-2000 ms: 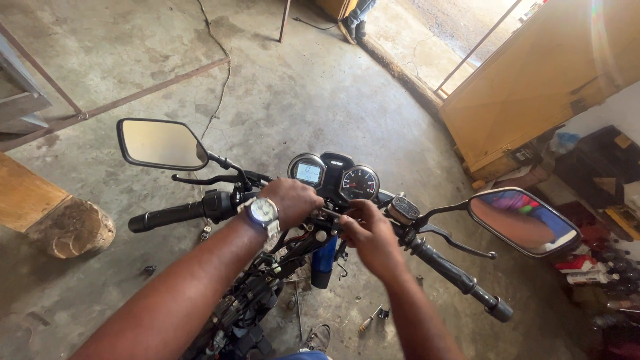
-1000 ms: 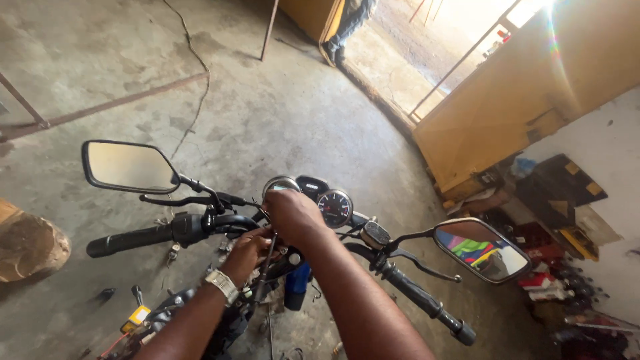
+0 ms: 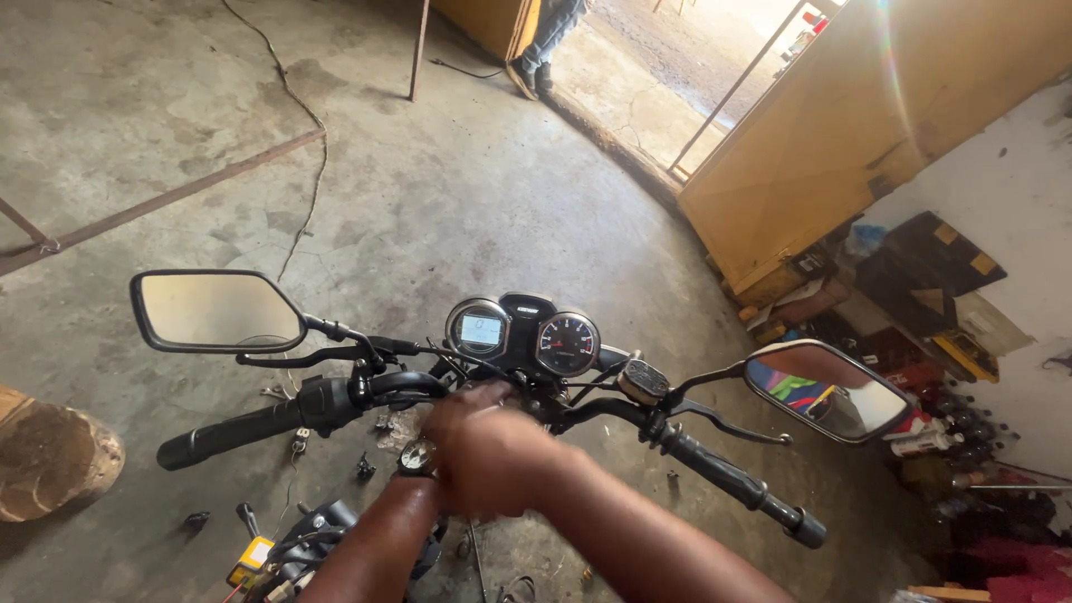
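Note:
A motorcycle's handlebar [image 3: 610,408] spans the view, with a lit digital display [image 3: 478,328] and a round dial gauge [image 3: 568,343] at its middle. Just below these instruments my left hand [image 3: 461,419], wearing a wristwatch [image 3: 416,457], reaches to the handlebar's centre. My right hand [image 3: 502,465] is blurred and crosses in front of the left, hiding much of it. Whether either hand holds anything cannot be seen. The black left grip [image 3: 230,433] and right grip [image 3: 720,469] are untouched.
Mirrors [image 3: 219,310] [image 3: 829,391] stick out on both sides. A yellow device [image 3: 250,561] sits at lower left, near a wooden log [image 3: 54,456]. Bottles and boxes crowd the right wall by a yellow door [image 3: 787,176]. A person's legs [image 3: 548,38] show at the doorway; a cord [image 3: 316,180] crosses the floor.
Two seconds ago my hands were side by side below the gauges. My right hand has moved left across my left hand, and the digital display, largely covered one second ago, is uncovered.

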